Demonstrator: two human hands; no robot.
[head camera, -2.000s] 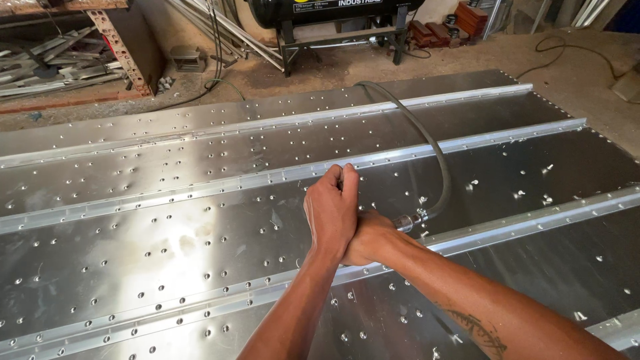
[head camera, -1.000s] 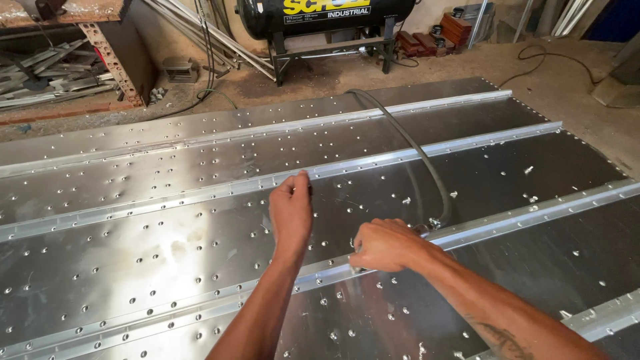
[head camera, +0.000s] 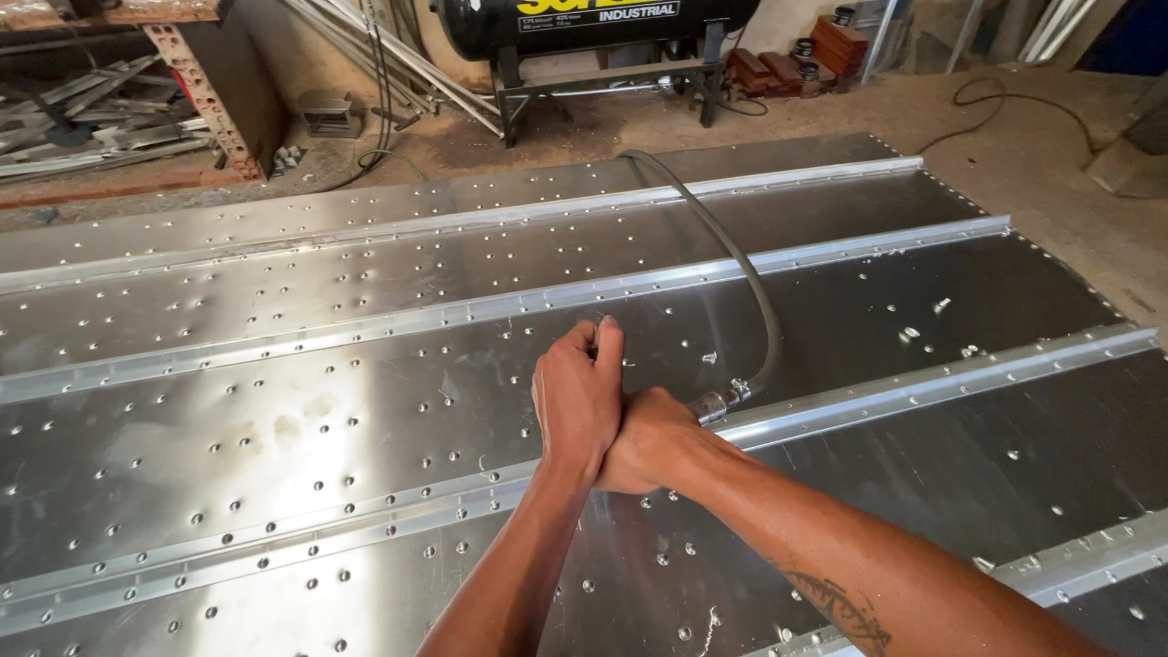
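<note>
A large riveted aluminium sheet (head camera: 484, 370) with parallel metal ribs (head camera: 867, 392) lies beneath both hands. My right hand (head camera: 648, 438) is closed around a tool whose body it hides; the metal hose fitting (head camera: 714, 406) sticks out on its right side. From that fitting a grey-green air hose (head camera: 762, 301) curves up and away over two ribs. My left hand (head camera: 579, 392) is against my right hand, thumb and fingers raised and curled together; whatever may be between them is too small to make out.
Beyond the sheet stands a black air compressor (head camera: 593, 27) on a metal frame. Metal offcuts (head camera: 100, 119) are piled at the far left beside a brick-sided bench (head camera: 214, 109). Reddish blocks (head camera: 835, 46) and a cable (head camera: 1031, 96) are on the floor at the back. Metal shavings (head camera: 942, 306) are scattered on the sheet.
One second ago my hands were apart, the left one further left; now they are together again, much as they were two seconds ago.
</note>
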